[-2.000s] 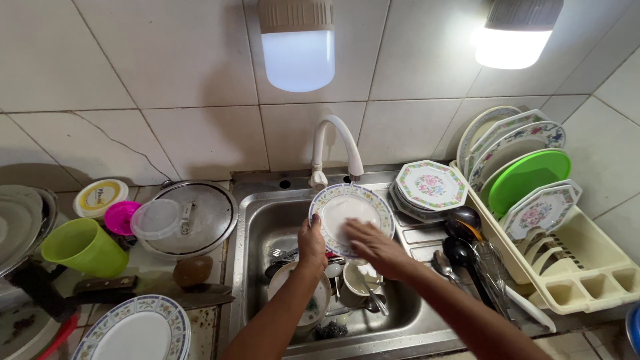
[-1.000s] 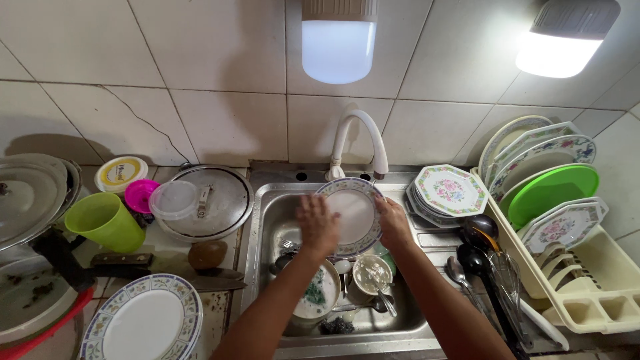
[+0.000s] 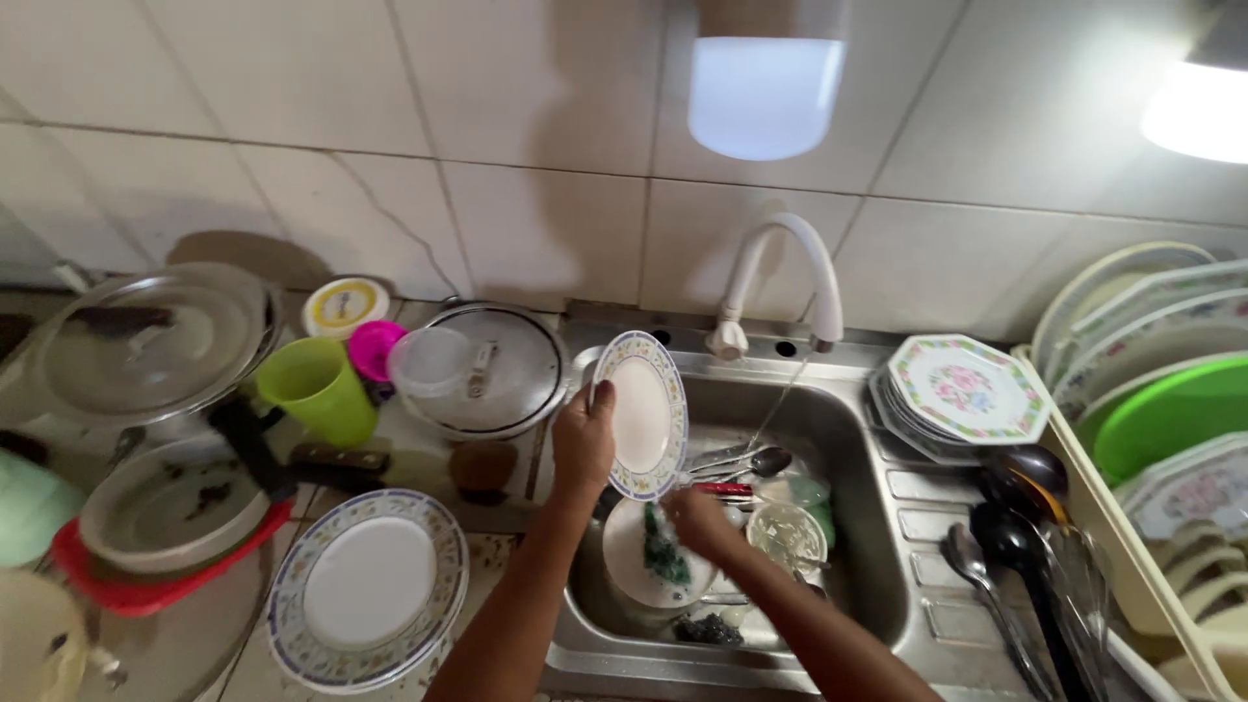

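Note:
My left hand (image 3: 585, 444) grips the left edge of a white plate with a patterned rim (image 3: 643, 414), tilted over the left side of the steel sink (image 3: 882, 546). My right hand (image 3: 697, 526) is below the plate's lower edge, blurred; whether it holds anything cannot be told. Beneath it in the sink lies a bowl (image 3: 634, 575) with a green scrubber (image 3: 667, 556). A cup of cloudy water (image 3: 786, 536), spoons (image 3: 770, 461) and a dark scouring pad (image 3: 710, 629) lie nearby. Thin water runs from the white faucet (image 3: 829, 292).
Patterned plates (image 3: 366, 585) are stacked on the left counter, near a knife (image 3: 341, 460), a green cup (image 3: 322, 390) and a pot lid (image 3: 487, 370). Right of the sink are octagonal plates (image 3: 965, 388), black ladles (image 3: 1024, 546) and a cream dish rack (image 3: 1121, 526).
The held plate has moved left from in front of the faucet and is now tilted on edge. Water now runs from the faucet. My right hand is lower, off the plate's face. The view has shifted.

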